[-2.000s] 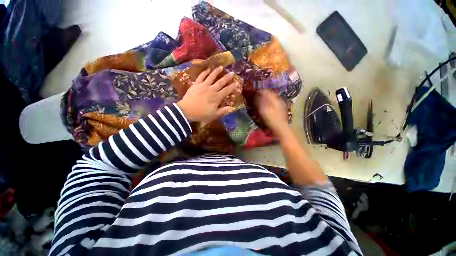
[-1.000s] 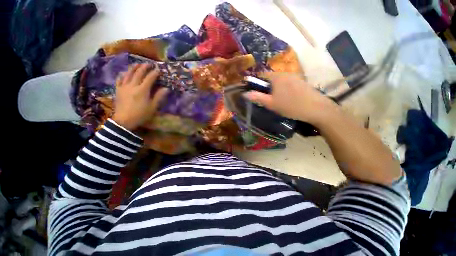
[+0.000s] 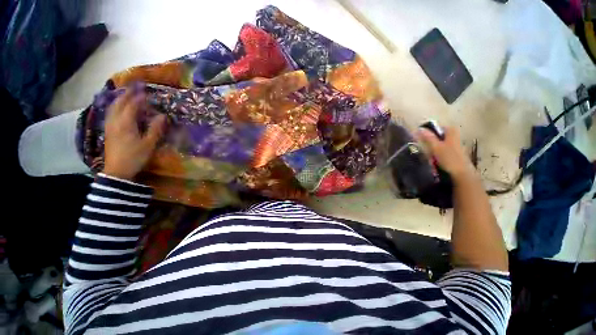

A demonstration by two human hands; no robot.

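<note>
The patchwork-print garment (image 3: 261, 124) lies over the pale sleeve board (image 3: 49, 145), whose rounded end sticks out at the left. My left hand (image 3: 131, 131) is on the garment's left end, fingers slightly bent and blurred; whether it grips the cloth is unclear. My right hand (image 3: 446, 149) is on the handle of the dark iron (image 3: 412, 171), just right of the garment at the table's near side. The iron is blurred and beside the cloth, not on it.
A black smartphone (image 3: 442, 65) and a wooden ruler (image 3: 367, 25) lie beyond the iron. A dark blue cloth (image 3: 555, 190) and pale sheets (image 3: 539, 59) are at the right. The iron's cord (image 3: 510, 188) runs right. A dark garment (image 3: 49, 49) is at upper left.
My right hand took the parked iron, had it over the garment's right part, and has moved it right, off the cloth. My left hand has moved left along the garment.
</note>
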